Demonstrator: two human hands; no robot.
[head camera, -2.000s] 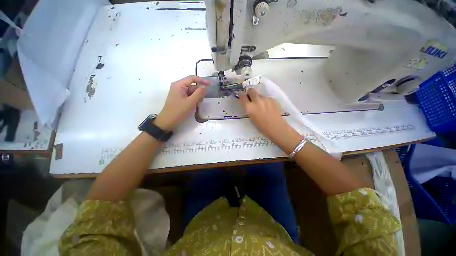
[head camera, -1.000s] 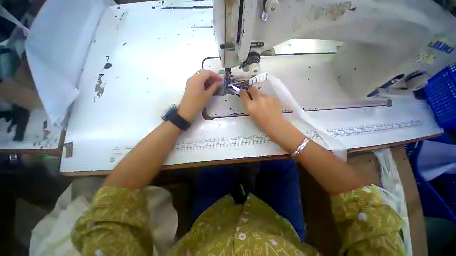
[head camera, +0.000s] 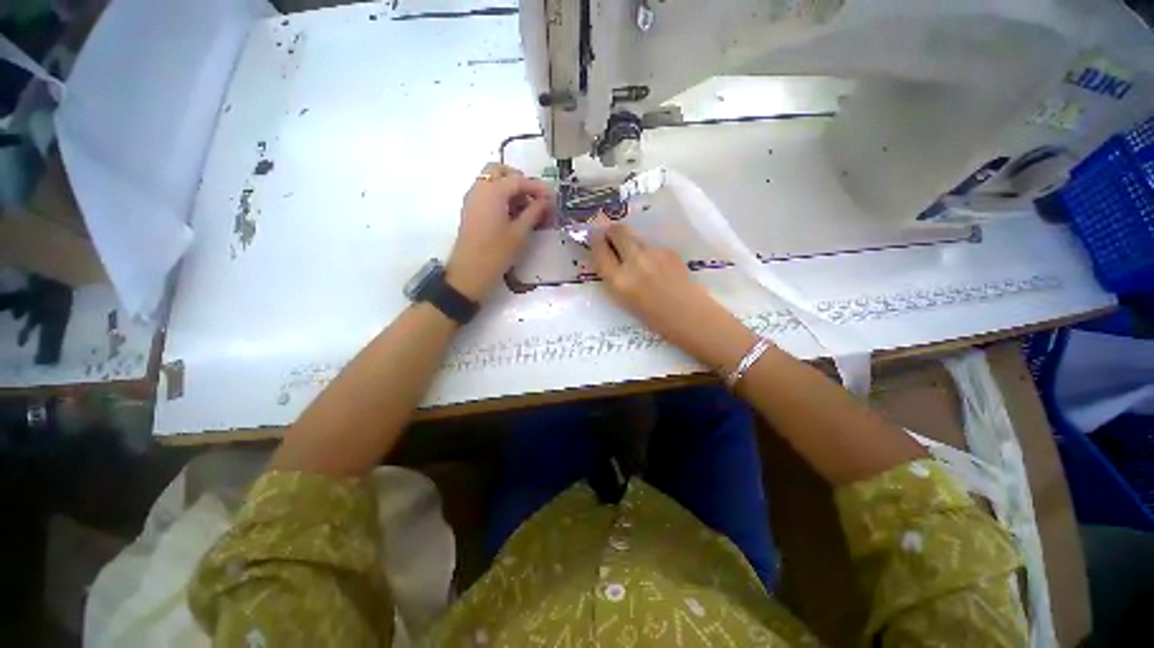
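Observation:
A white fabric strip (head camera: 740, 253) runs from the small metal binder attachment (head camera: 595, 200) beside the presser foot, across the table and over its front edge at the right. My left hand (head camera: 497, 225) is just left of the needle area, fingertips bent together; what lies between them cannot be seen. My right hand (head camera: 637, 268) is just in front of the attachment, thumb and fingers closed around something small and dark, perhaps a slim tool, mostly hidden. A small shiny bit shows between the two hands.
The off-white sewing machine (head camera: 759, 76) stands over the back of the white table (head camera: 342, 253). A white sheet (head camera: 139, 139) stands at the left end. A blue basket (head camera: 1120, 215) is at the right. Strip strands (head camera: 1000, 443) lie on a brown carton (head camera: 905, 418); cream cloth (head camera: 165, 557) hangs lower left.
My right hand has moved slightly left and toward the table's front, away from the attachment. My left hand stays by the needle area. The strip hangs a little differently at the table edge.

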